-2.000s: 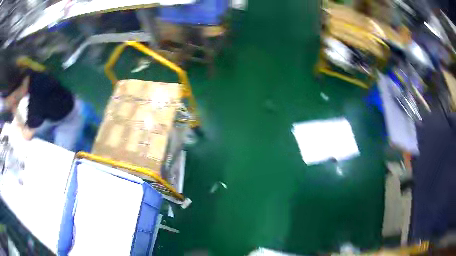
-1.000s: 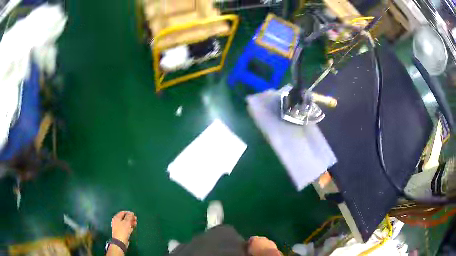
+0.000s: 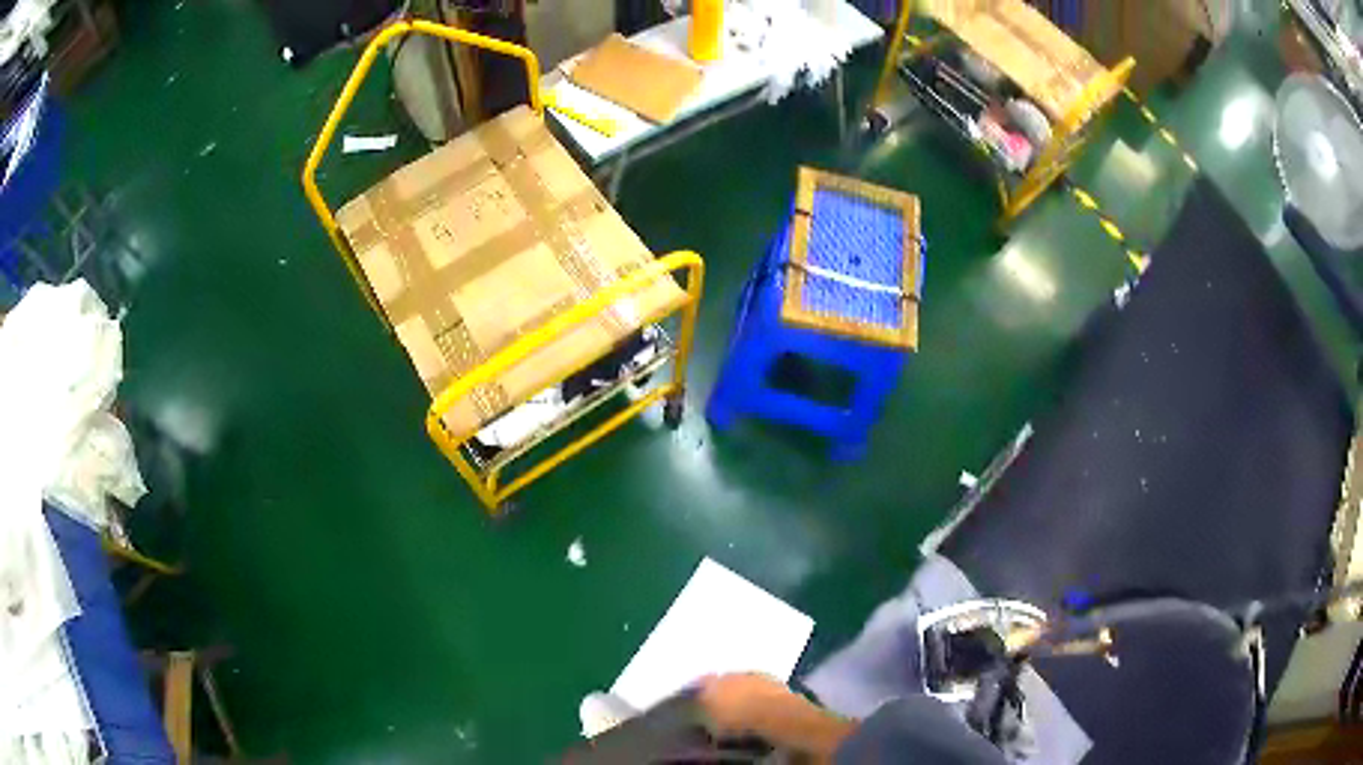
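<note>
My right hand [image 3: 755,705] shows at the bottom edge in front of the dark apron, blurred and partly cut off. Its fingers cannot be made out. My left hand is out of the picture. A white sheet [image 3: 725,635] lies flat on the green floor just beyond my right hand, with a pale shoe tip [image 3: 601,714] at its near left corner. An iron [image 3: 975,655] stands on a pale grey board [image 3: 875,646] to the right, beside a dark-covered table [image 3: 1151,434].
A yellow-handled trolley [image 3: 501,247] with a cardboard deck stands ahead. Right of it is a blue stool [image 3: 855,262]. A second trolley [image 3: 1031,53] and a white table [image 3: 815,30] are behind. White fabric [image 3: 60,404] over a blue bin [image 3: 105,635] is left. A round fan [image 3: 1323,150] is at right.
The view has swung right, then tipped up, so the trolley and stool show more fully and the sheet sits lower. My left hand has left the picture. My right hand remains at the bottom.
</note>
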